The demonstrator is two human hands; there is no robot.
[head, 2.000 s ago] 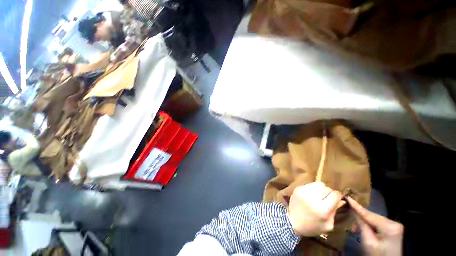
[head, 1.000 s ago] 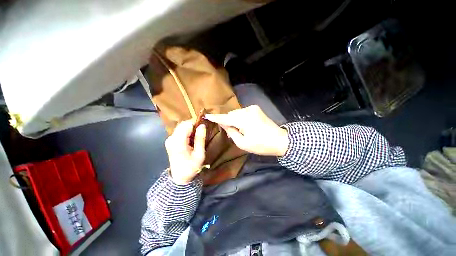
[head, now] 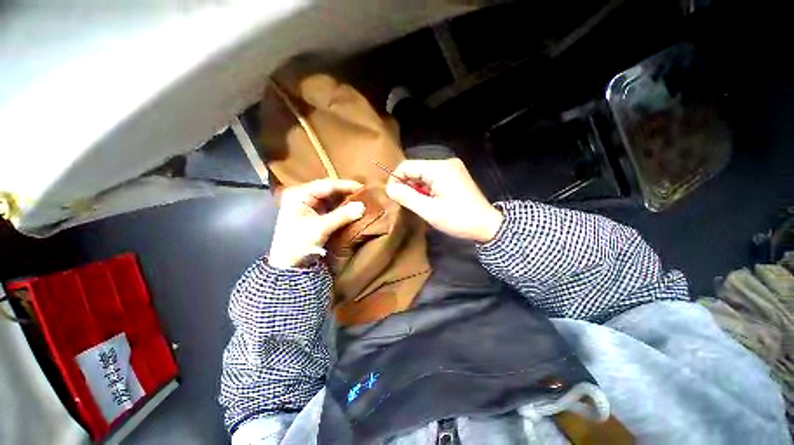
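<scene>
A tan-brown cloth bag body [head: 344, 122] lies bunched over the lap, with a narrow pale-tan line running lengthwise on it. My left hand [head: 309, 222] pinches an orange-brown leather trim piece [head: 367, 213] of the bag between thumb and fingers. My right hand [head: 444, 198] holds a very thin tool [head: 386, 169] with red at the grip. Its tip points up and left, just above the cloth and apart from the trim. Whether the tip touches any thread cannot be told.
A dark grey apron [head: 435, 356] covers the lap. A white-covered table [head: 157, 96] is at the upper left. A red plastic bin [head: 104, 313] with a white label stands at the lower left. A clear plastic tub [head: 670, 130] is at the right, near dark framework under the table.
The view has swung down to the lap since the oldest frame. Since one second ago, my right hand has moved slightly right, away from the left fingertips, and the thin tool now shows.
</scene>
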